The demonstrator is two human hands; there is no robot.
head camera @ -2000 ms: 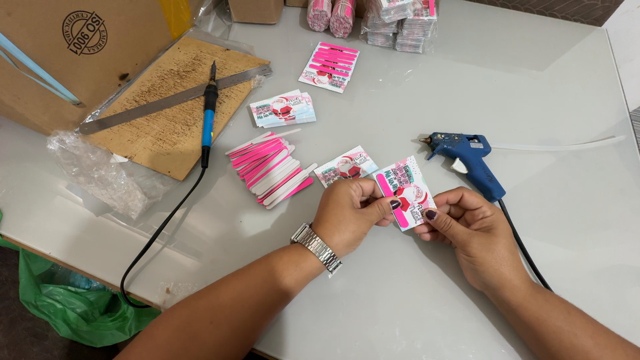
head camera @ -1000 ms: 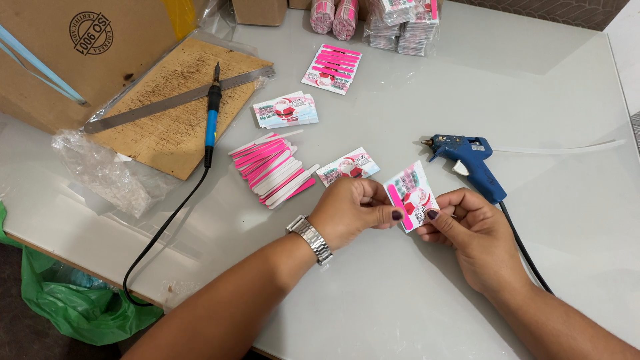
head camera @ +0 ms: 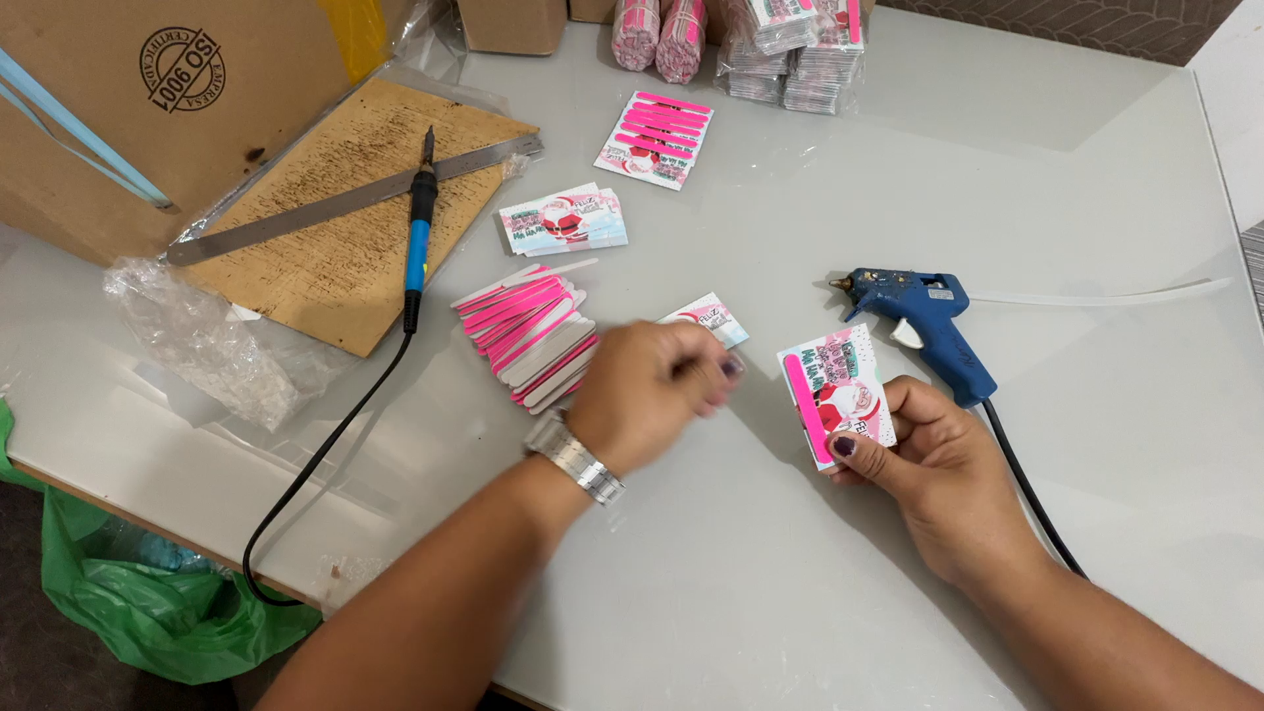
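My right hand point(head camera: 918, 464) holds a printed Santa card point(head camera: 857, 380) by its lower edge, thumb on top. A pink nail file point(head camera: 807, 407) lies along the card's left side. My left hand point(head camera: 657, 390), slightly blurred and wearing a metal watch, is over the table between that card and a pile of pink and white nail files point(head camera: 533, 336); no object shows in its fingers. Behind it lies another Santa card point(head camera: 713, 318), partly covered by the hand. Farther back are a stack of cards point(head camera: 565, 222) and a card with several pink files across it point(head camera: 657, 138).
A blue hot glue gun point(head camera: 913, 316) lies at the right with its cord and glue stick. To the left, a soldering iron point(head camera: 420, 237) and a steel ruler point(head camera: 346, 202) rest on a scorched board point(head camera: 296, 286). Bagged bundles point(head camera: 825, 74), cardboard boxes point(head camera: 217, 128) and crumpled plastic point(head camera: 202, 336) are around.
My left hand has let go of the card and moved left, away from it. The card with the pink file stays in my right hand.
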